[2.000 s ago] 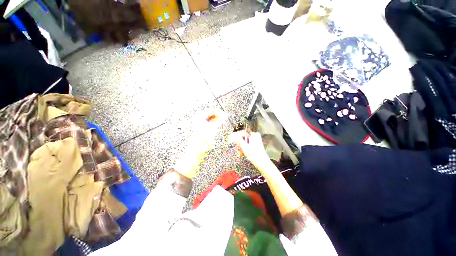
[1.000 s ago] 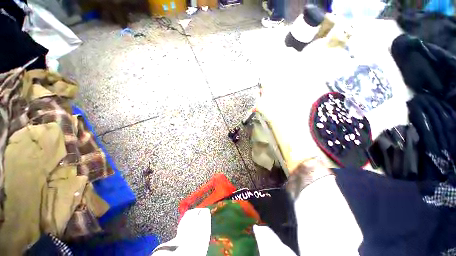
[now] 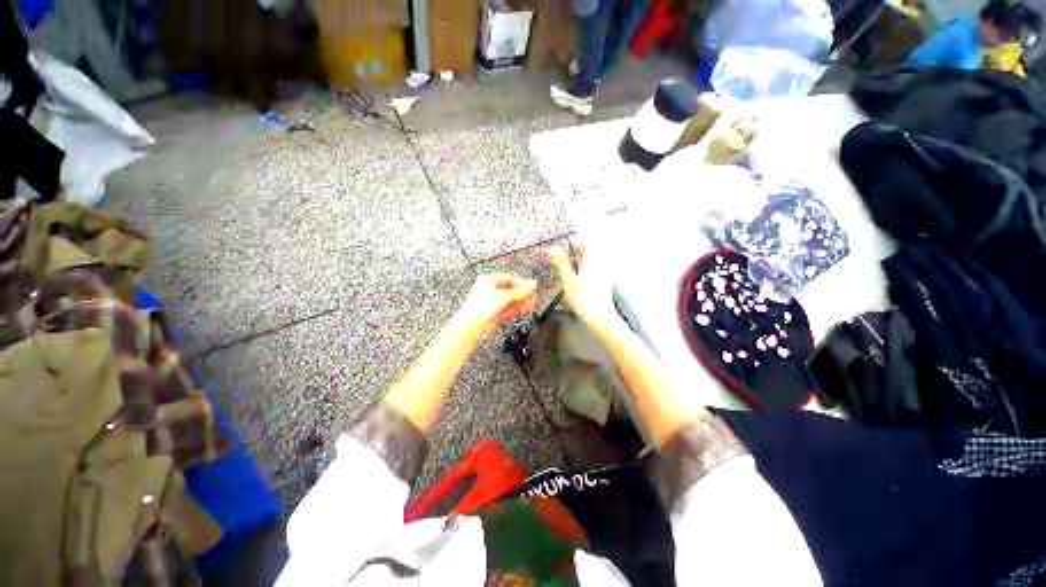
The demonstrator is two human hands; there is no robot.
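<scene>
My left hand (image 3: 501, 295) is raised over the floor in the middle, its fingers curled in; anything in them is too small to see. My right hand (image 3: 570, 275) is just right of it, by the table's left edge, fingertips up and blurred; I cannot tell what it holds. The hands are a little apart, and no thread shows between them. A black rounded pad with a red rim (image 3: 746, 333) bears scattered pale pieces on the white table (image 3: 642, 235). A navy garment (image 3: 860, 493) lies at the lower right.
A clear bag of pale pieces (image 3: 791, 235) touches the pad. Thread cones (image 3: 660, 124) stand at the table's far end. Dark garments (image 3: 963, 252) are piled right. Brown plaid clothes (image 3: 69, 390) lie on a blue crate (image 3: 235, 493) at left. People show at the back.
My right forearm has moved from the table's edge, and both hands are now in view close together in front of me. The view has tilted up, showing more of the background.
</scene>
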